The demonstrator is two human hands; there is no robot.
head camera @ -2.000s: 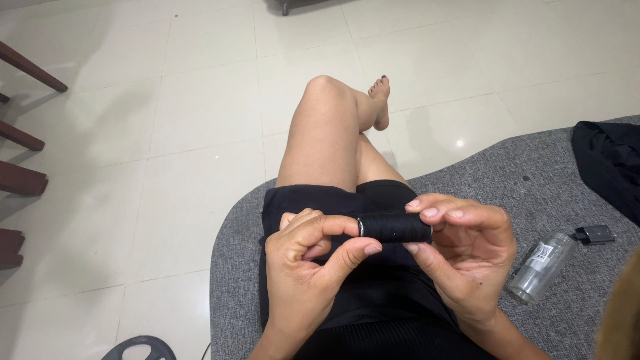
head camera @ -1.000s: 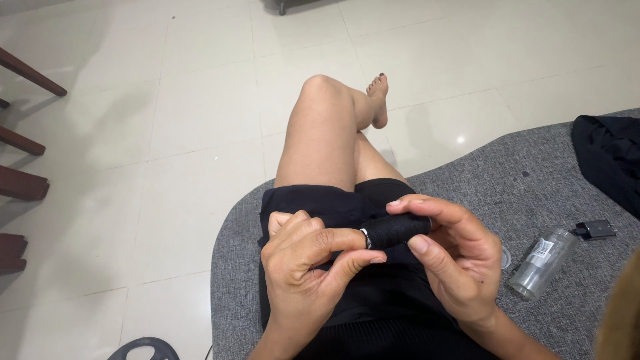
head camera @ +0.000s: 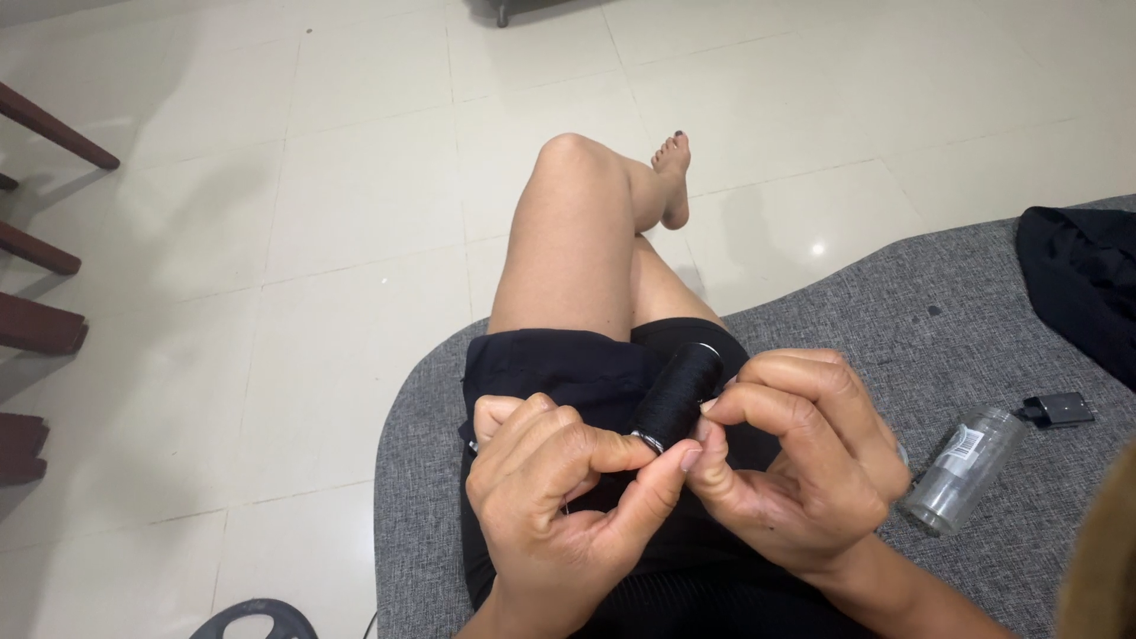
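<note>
A spool of black thread [head camera: 679,395] is held tilted above my lap, its upper end leaning to the right. My left hand [head camera: 564,497] pinches the spool's lower end between thumb and index finger. At the spool's right side, the thumb and index fingertips of my right hand [head camera: 790,453] are pinched together, close to the wound thread. Whether a strand lies between those right fingertips cannot be made out. Dark cloth [head camera: 559,368] covers my lap beneath the hands.
On the grey fabric seat [head camera: 852,328] to my right lie a clear bottle with a label [head camera: 967,470], a black cap-like piece [head camera: 1056,410] and a dark garment [head camera: 1083,284]. Dark red wooden legs [head camera: 53,129] stand at the left on the tiled floor [head camera: 355,355]. A black round object [head camera: 257,612] is at the bottom.
The spool has turned from nearly level to steeply tilted. My right hand has let go of its far end, and its fingertips are now pinched at the spool's side.
</note>
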